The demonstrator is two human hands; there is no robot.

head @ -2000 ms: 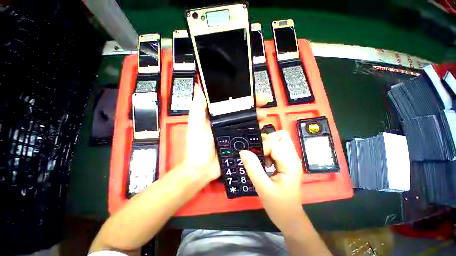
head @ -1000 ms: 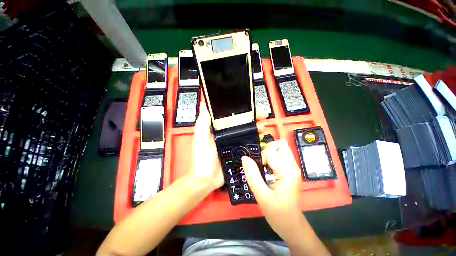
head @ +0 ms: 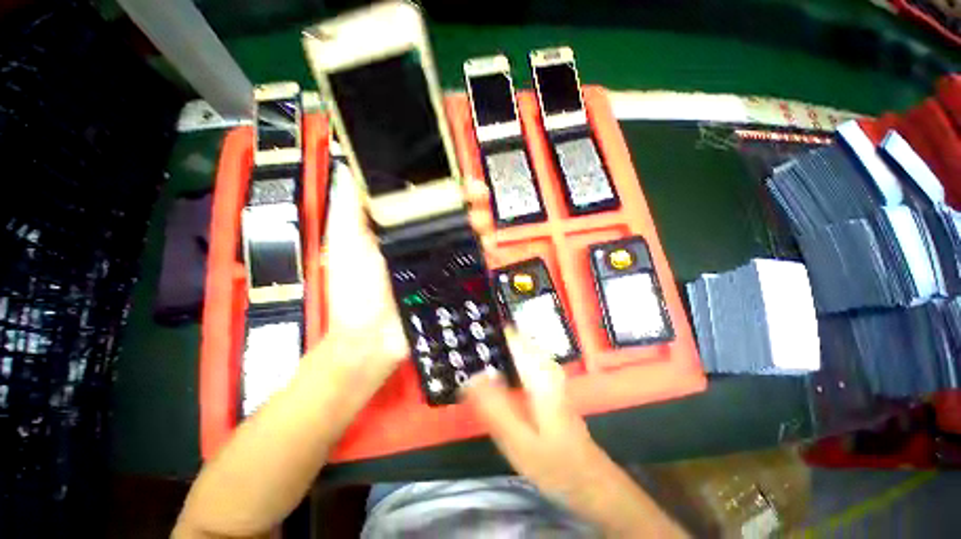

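Note:
An open flip phone (head: 398,126) with a pale gold frame, dark screen and black keypad with white digits is held above the red tray (head: 659,379), slightly tilted and blurred. My left hand (head: 358,284) grips it from its left side and behind. My right hand (head: 527,405) is blurred at the keypad's lower right, fingertips by the bottom keys; whether they touch is unclear. Several open flip phones (head: 577,174) lie in the tray, and two closed ones (head: 632,305) with round yellow marks lie at its front right.
Stacks of thin grey and white rectangles (head: 753,316) stand right of the tray. A black crate (head: 74,263) fills the left edge. A dark slab (head: 188,258) lies between crate and tray. A pale post (head: 195,58) rises at the back left, beside the green belt (head: 674,58).
The held phone has moved left and up with my left hand. My right thumb has moved from the navigation key down to the keypad's lower end. The view has shifted.

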